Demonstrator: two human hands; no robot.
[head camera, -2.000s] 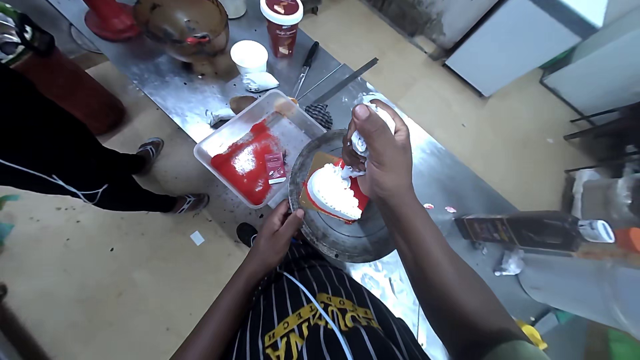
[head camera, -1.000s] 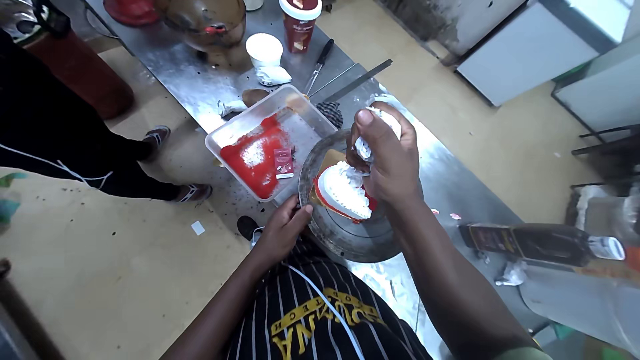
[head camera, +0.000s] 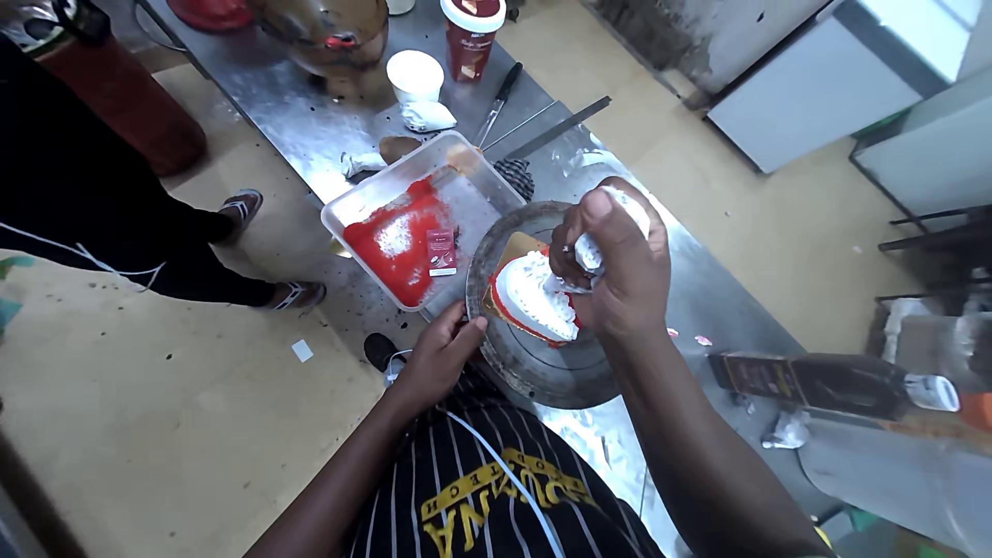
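My right hand (head camera: 628, 263) is closed around a white piping bag (head camera: 612, 225), its lower end at the top of a small cake (head camera: 535, 298). White piped cream covers much of the cake, with red showing along its side. The cake rests on a gold cake board (head camera: 521, 248) on a round, worn metal turntable (head camera: 566, 380). My left hand (head camera: 442, 353) grips the turntable's left rim, thumb on top. The bag's tip is hidden by my fingers and the cream.
A clear plastic tray (head camera: 341, 221) with red crumbs and a small packet (head camera: 442, 252) stands left of the turntable. Beyond lie a knife (head camera: 502, 101), a long metal spatula (head camera: 562, 128) and a white tub (head camera: 415, 75). A dark bottle (head camera: 821, 384) is at right. A person (head camera: 101, 178) stands at left.
The piped cream now reaches further along the cake's lower right edge than in the earliest frame. Both hands keep their holds on the bag and the turntable.
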